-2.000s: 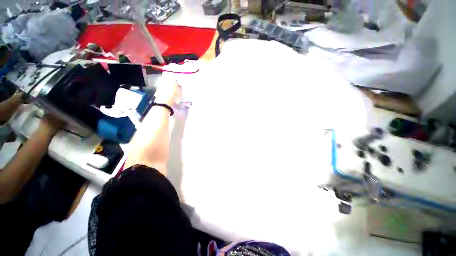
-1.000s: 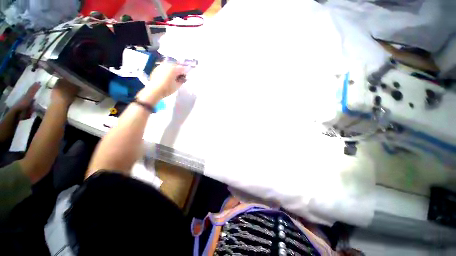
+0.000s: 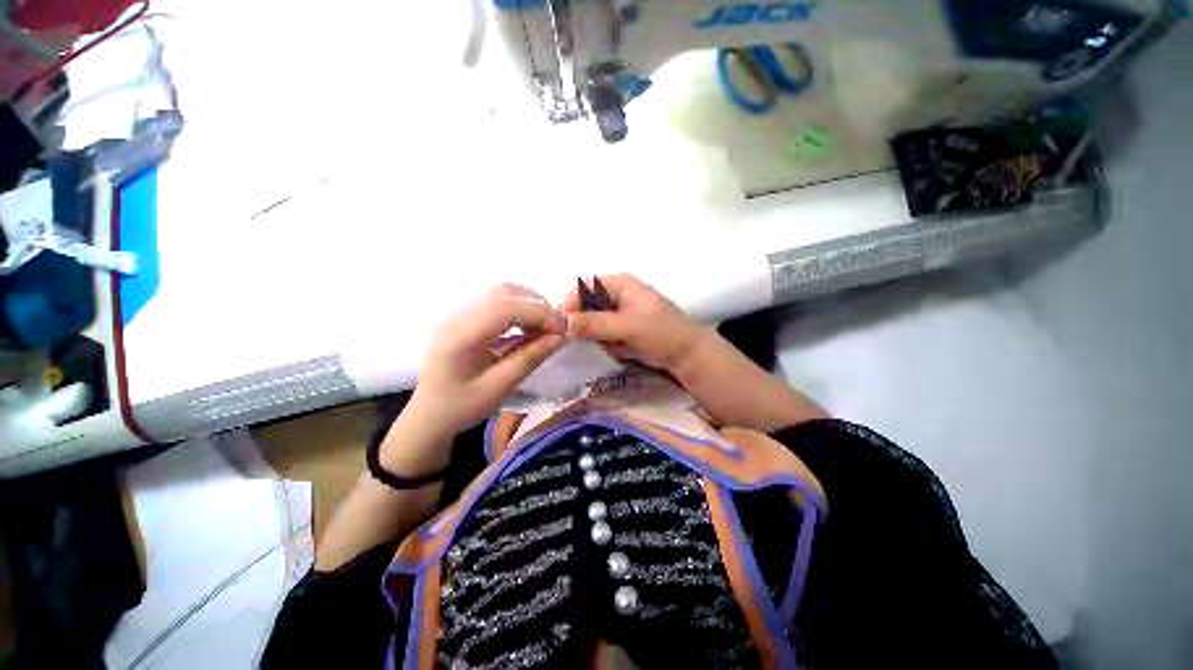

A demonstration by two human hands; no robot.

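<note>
White fabric hangs below my fingertips at the table's front edge; it is overexposed, so its outline merges with the white table. My left hand, with a dark band on the wrist, pinches thumb and finger together on what looks like the fabric's edge. My right hand holds small dark thread snips, blades pointing up. Its fingertips meet those of my left hand. The exact thing between the fingertips is too small to tell.
The sewing machine head is at the top right, its presser foot above my hands. Blue-handled scissors lie behind it. A black pouch is at the right. White cloth hangs at the lower left.
My left hand has come back from the neighbouring machine to in front of my body. My right hand with the snips is now in view. The large fabric no longer covers the needle area.
</note>
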